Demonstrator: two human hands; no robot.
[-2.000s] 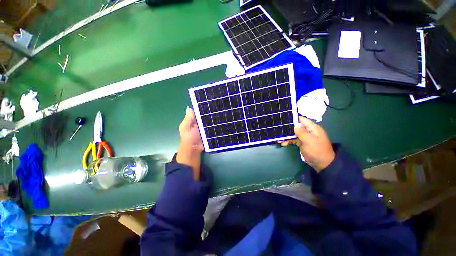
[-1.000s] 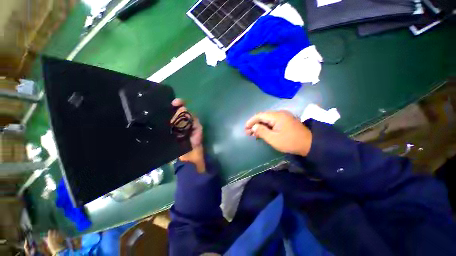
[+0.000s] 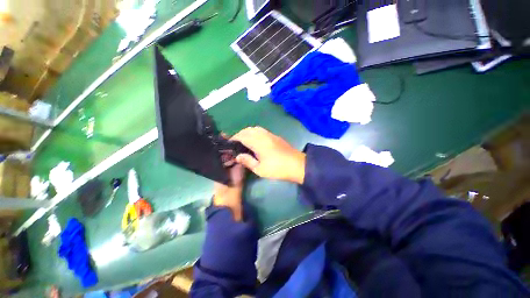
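A solar panel point(image 3: 185, 119) is held up tilted, its dark back side towards me. My left hand point(image 3: 231, 189) grips its right edge from below, partly hidden behind my right hand and the cable. My right hand point(image 3: 268, 154) is at the coiled black output cable point(image 3: 228, 152) beside that edge, its fingers closed around part of it. The fingertips are blurred. A crumpled white tissue point(image 3: 372, 156) lies on the bench right of my right hand.
A blue cloth point(image 3: 319, 87) with white rags lies ahead, beside a face-up panel point(image 3: 273, 45). Stacked panels point(image 3: 433, 35) stand at the upper right. Scissors point(image 3: 135, 201), a clear bottle point(image 3: 157, 228) and another blue cloth point(image 3: 77, 251) lie left on the green bench point(image 3: 441, 125).
The panel has gone from face up to back side showing, then been turned more edge-on. My right hand let go of it, and has now moved left onto the cable coil. The white tissue lies released.
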